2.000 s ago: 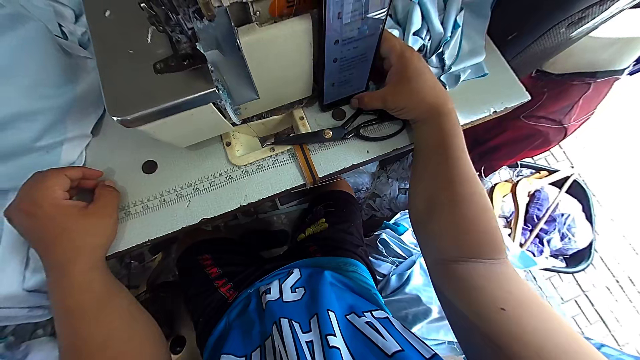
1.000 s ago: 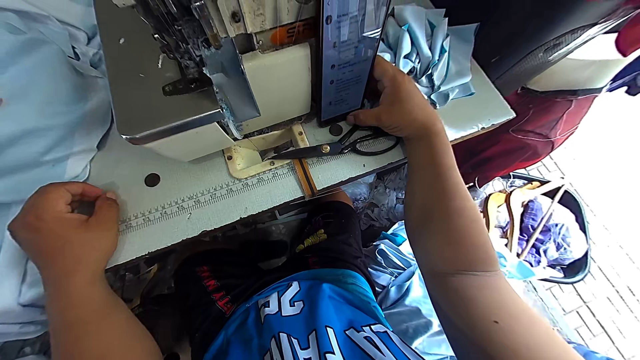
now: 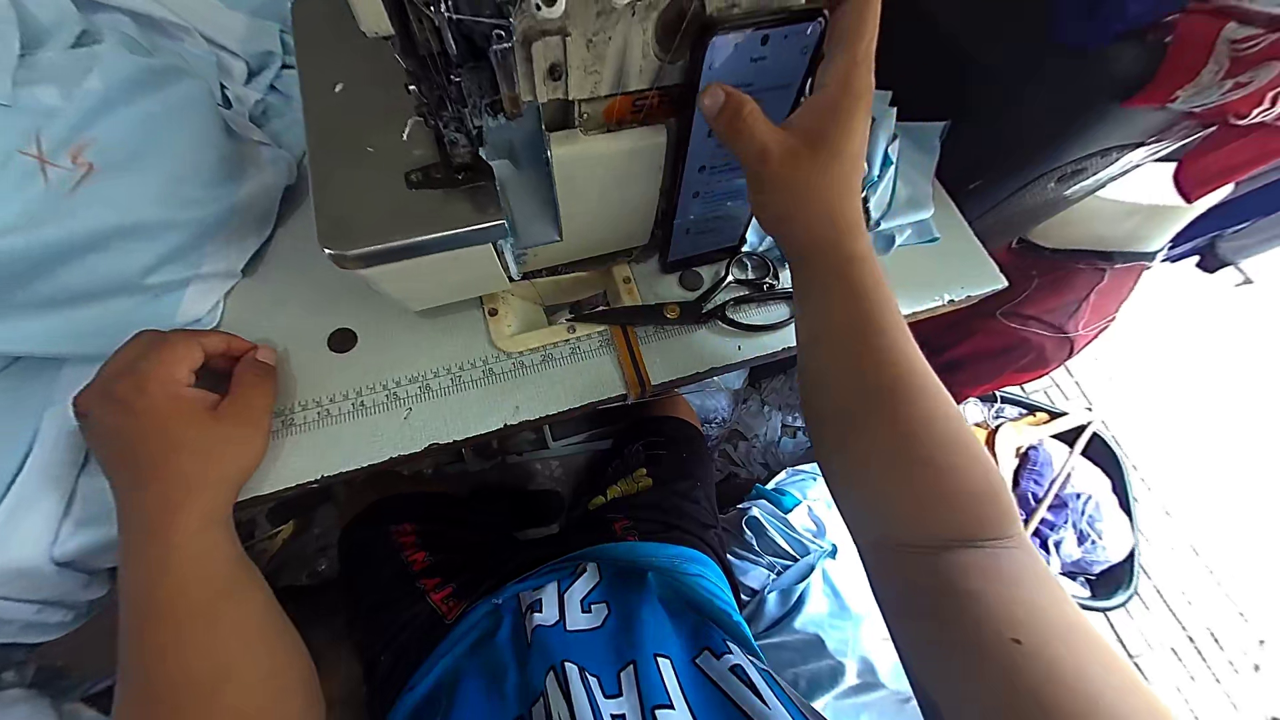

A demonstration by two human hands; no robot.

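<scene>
A smartphone [image 3: 715, 190] with a lit screen leans upright against the front of an overlock sewing machine [image 3: 610, 190]. Around its upper right edge is my right hand [image 3: 800, 150], the thumb over the screen and the other fingers mostly hidden behind it. My left hand [image 3: 180, 410] rests at the table's left front edge, thumb and forefinger nearly meeting; no object shows between them. Black-bladed scissors [image 3: 672, 312] lie below the phone, across a cream plastic frame [image 3: 510, 325] set in the tabletop. A printed measuring scale [image 3: 430, 385] runs along the front edge.
Light blue fabric [image 3: 120, 200] is heaped at the left, and more blue pieces [image 3: 905, 190] lie behind my right wrist. On the floor at right stands a dark tub [image 3: 1125, 540] holding cloth and hangers. Dark red fabric [image 3: 1030, 320] hangs beyond the table's right end.
My right hand has moved from the phone's lower right edge up to its upper part, with the thumb now over the screen. My left hand has stayed at the table edge.
</scene>
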